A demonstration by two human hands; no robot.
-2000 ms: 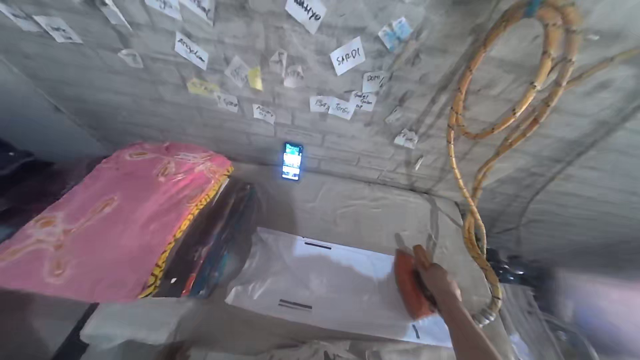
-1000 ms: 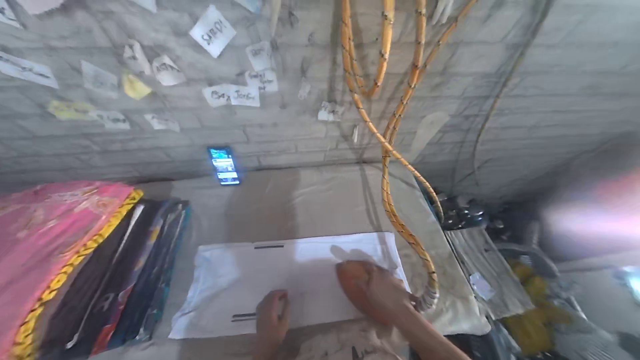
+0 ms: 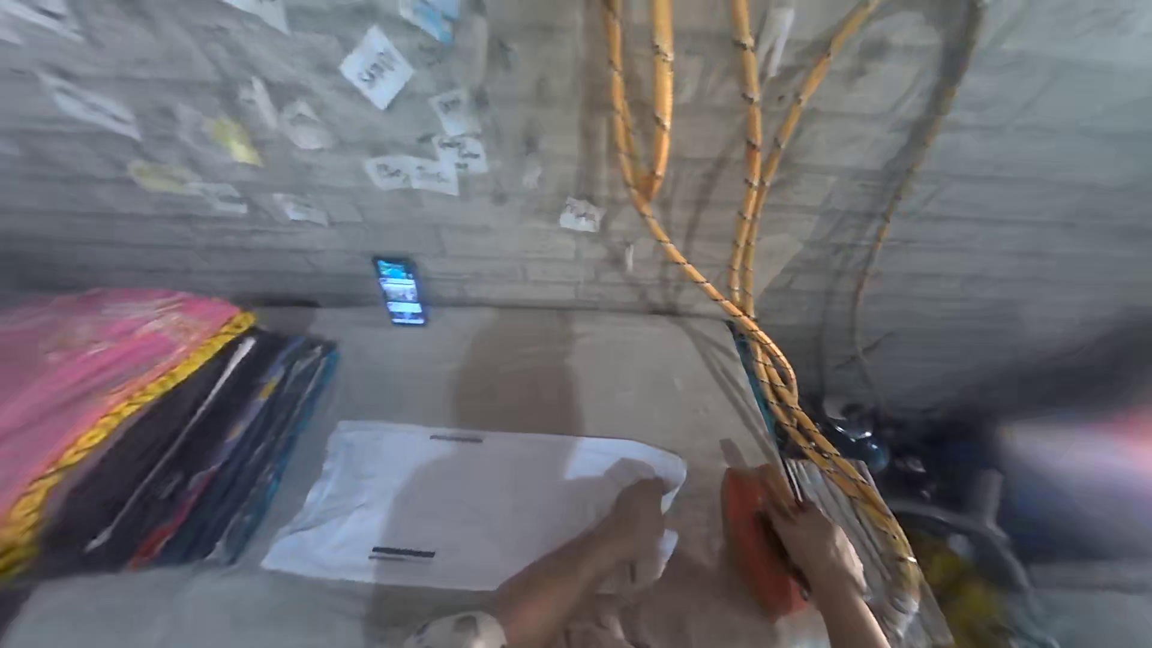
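A white cloth garment [image 3: 486,513] with dark stripe marks lies flat on the cloth-covered table. My left hand [image 3: 639,522] is on its right end, where the edge looks lifted or folded; the fingers are blurred. To the right of the garment, my right hand [image 3: 810,540] grips the handle of an orange-red clothes iron [image 3: 756,549], which stands apart from the garment near the table's right side. A yellow cord [image 3: 837,459] with dark flecks runs down from above, close beside my right hand.
Folded dark garments [image 3: 198,450] and a pink cloth with a yellow border [image 3: 108,360] are stacked at left. A lit phone [image 3: 400,291] leans against the brick wall, which bears paper slips [image 3: 376,67]. Dark items and a grey chair-like frame [image 3: 972,531] stand beyond the right edge.
The iron, over the garment's right part in both earlier frames, is now off it to the right in my right hand. My left hand has moved right, to the garment's right end.
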